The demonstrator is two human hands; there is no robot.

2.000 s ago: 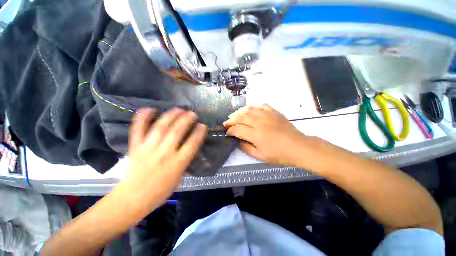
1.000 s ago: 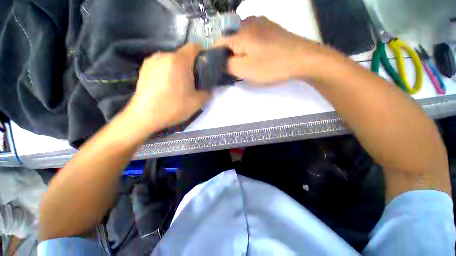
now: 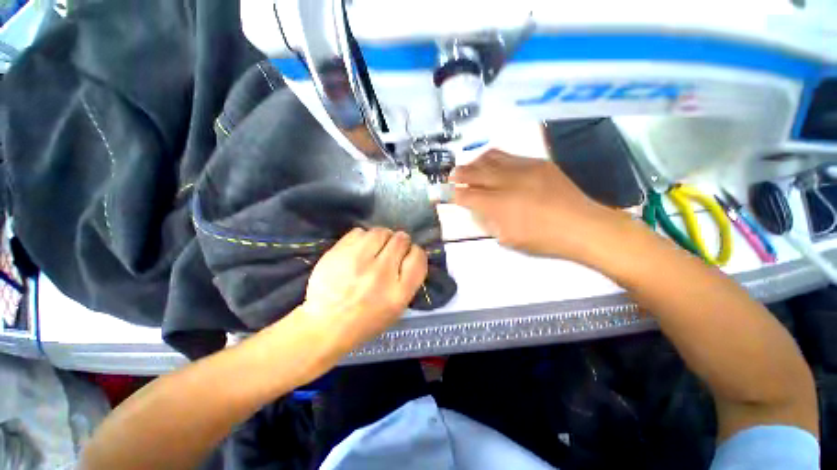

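Dark charcoal trousers [image 3: 266, 202] with yellow topstitching lie bunched on the table left of and under the needle area of the white JACK sewing machine [image 3: 587, 83]. My left hand [image 3: 367, 275] lies on the cloth near its right end, fingers bent and pressed on the fabric; its fingertips grip the cloth. My right hand [image 3: 514, 197] is just right of the presser foot [image 3: 424, 170], fingertips at the cloth's edge by the needle. The fingertips are partly hidden, so I cannot tell whether they hold cloth.
A flat black rectangle, like a smartphone [image 3: 595, 161], lies behind my right forearm. Scissors with green and yellow handles [image 3: 702, 225], thin pink and blue sticks [image 3: 748, 229] and a black oval object [image 3: 771, 207] lie to the right. A ruler-marked strip [image 3: 514, 329] runs along the front edge.
The hands have moved apart from the bunched cloth end they held together. The cloth end now lies flat by the needle, my left hand on it. The view has tilted up to show the machine head.
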